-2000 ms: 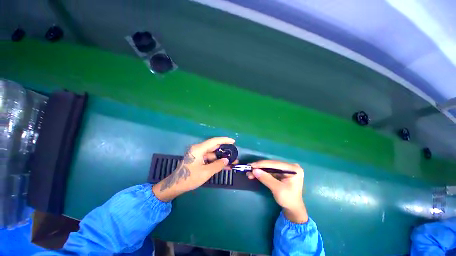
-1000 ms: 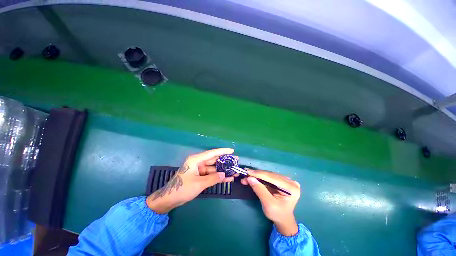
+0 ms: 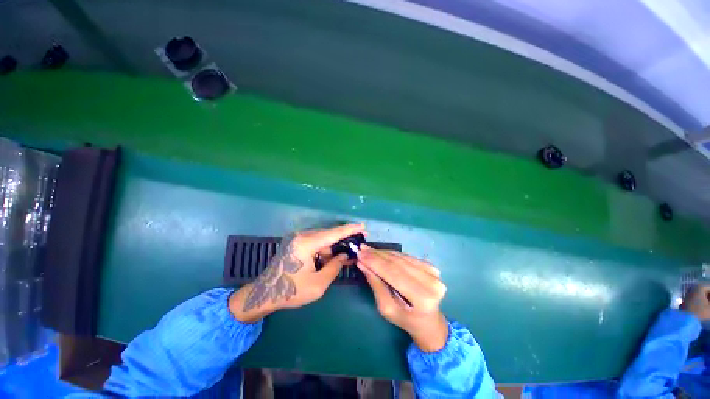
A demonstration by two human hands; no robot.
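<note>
My left hand (image 3: 300,269) holds a round black unit (image 3: 348,246) between thumb and fingers, above the bench. My right hand (image 3: 401,287) is close against it from the right, holding thin black tweezers (image 3: 399,295); their bright tip shows at the unit's face. Fingers partly hide the tweezers and the unit. A slotted black strip (image 3: 251,258) lies flat on the teal bench beneath both hands, its middle covered by them. Whether a small pad is at the tweezer tip cannot be told.
A long dark stack (image 3: 80,241) and clear plastic trays (image 3: 23,234) stand at the left. Beyond the green belt (image 3: 311,148) lie several round black units (image 3: 552,157) and a taped pair of discs (image 3: 209,83). Another person's blue sleeve (image 3: 662,351) is at the lower right.
My right hand has moved in closer to the unit, and its fingers now reach it. The unit is tilted differently. The other person's sleeve and hand reach further in at the right.
</note>
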